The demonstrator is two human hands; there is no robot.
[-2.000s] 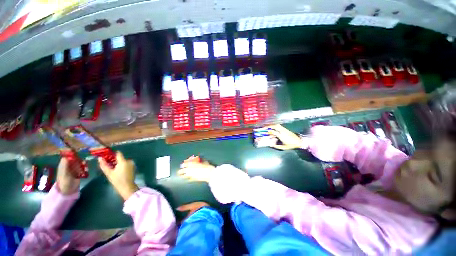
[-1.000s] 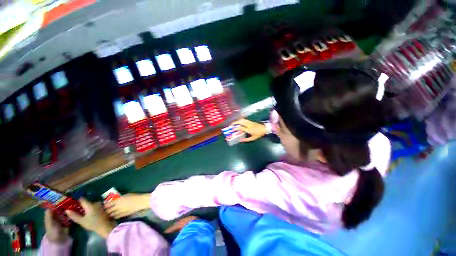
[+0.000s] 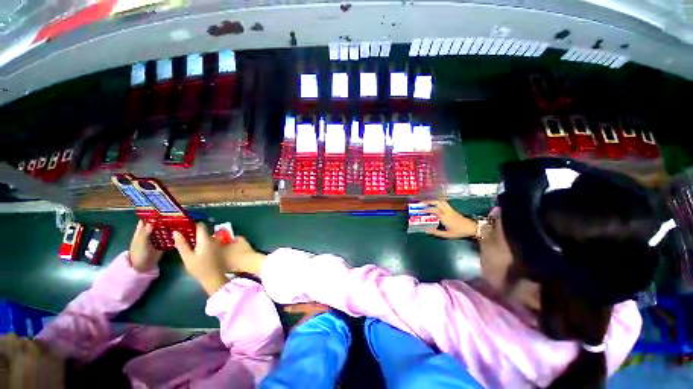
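Note:
My left hand (image 3: 305, 308) shows only in part, low at the belt's front edge beyond my blue sleeve and partly behind a pink sleeve; its fingers cannot be made out. My right hand is not visible; my other blue sleeve runs under the pink arm. In front stands a clear tray (image 3: 454, 182) with rows of red phones (image 3: 373, 175) with bright white screens and red keypads. A neighbour's hand rests on a small printed packet (image 3: 420, 216) right of the tray. That person's other hand is by a small red and white piece (image 3: 223, 232).
At left, another person in pink holds red phones (image 3: 161, 216). Two red and black phone parts (image 3: 94, 245) lie on the green belt (image 3: 349, 240). More trayed phones stand at back left and right. A brown strip (image 3: 342, 203) runs under the middle tray. A capped head (image 3: 581, 228) blocks the right.
The view swung right and back. The neighbour at right leaned in, and that person's arm now reaches left to the other person's hands. The white card on the belt is no longer seen there.

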